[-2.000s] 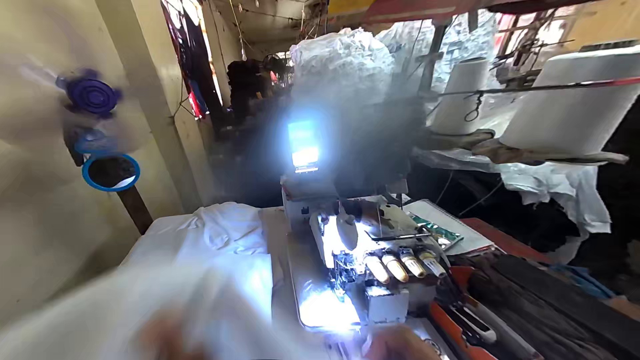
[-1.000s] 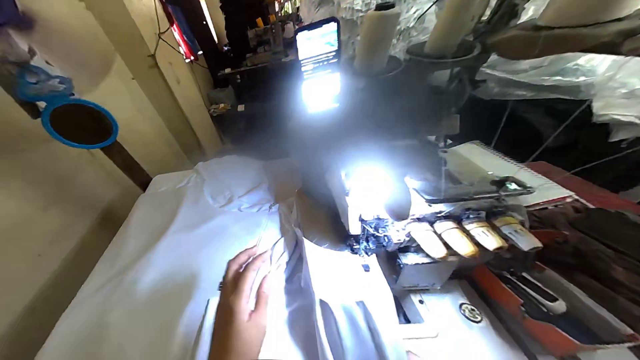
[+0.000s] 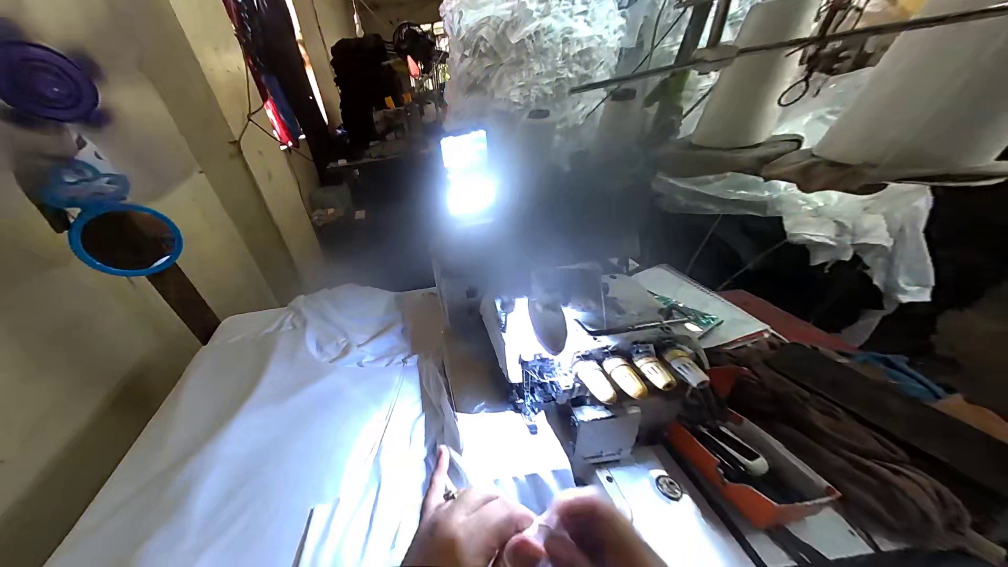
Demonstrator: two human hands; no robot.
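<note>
An overlock sewing machine (image 3: pixel 583 354) with several tension dials stands at the middle right, its lamp lighting the needle area. White fabric (image 3: pixel 516 447) lies in front of the presser foot (image 3: pixel 531 421). My left hand (image 3: pixel 465 524) grips the near edge of this fabric, its index finger stretched forward along the folds and a ring on one finger. Close against it, my right hand (image 3: pixel 587 531) is blurred, with its fingers bent at the same edge. More white cloth (image 3: pixel 260 425) covers the table to the left of the machine.
An orange tray (image 3: pixel 768 504) with small tools sits right of the machine, beside dark brown cloth (image 3: pixel 858 441). A notebook (image 3: pixel 701 303) lies behind. Large thread cones (image 3: pixel 756 79) stand at the upper right. A lit phone (image 3: pixel 468 173) is behind the machine; a blue-rimmed mirror (image 3: pixel 126 240) hangs left.
My left hand has moved from lying flat on the cloth, one second ago, to the fabric's near edge. My right hand has come into view beside it. The view has shifted.
</note>
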